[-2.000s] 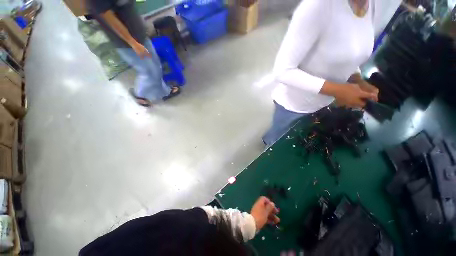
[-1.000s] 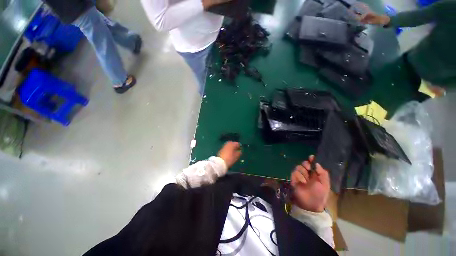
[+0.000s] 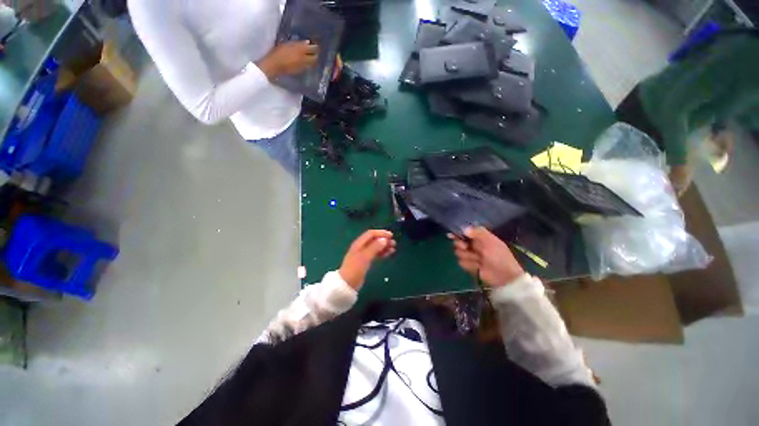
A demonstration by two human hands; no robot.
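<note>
My right hand (image 3: 489,256) holds a black rectangular panel (image 3: 462,204) by its near edge, tilted above other black panels. A thin dark cord (image 3: 480,283) hangs below its fingers. My left hand (image 3: 369,251) is left of the panel, near the table's front edge, with fingertips pinched together. Whether something small is between them cannot be told. A few small black leads (image 3: 362,212) lie on the green table (image 3: 345,266) beyond my left hand. Black panels (image 3: 483,160) lie behind the held one, partly hidden by it.
A heap of leads (image 3: 345,108) lies by a person in white holding a black panel (image 3: 310,50). A panel pile (image 3: 491,71) is at the far middle. Yellow slips (image 3: 559,156), a plastic bag (image 3: 645,216) and a carton (image 3: 620,309) are right. Another person's green sleeve (image 3: 707,87) shows.
The view has swung right. My right hand has come into view, moved to the near panels and taken hold of one. My left hand has moved away from the small leads toward the table's front edge.
</note>
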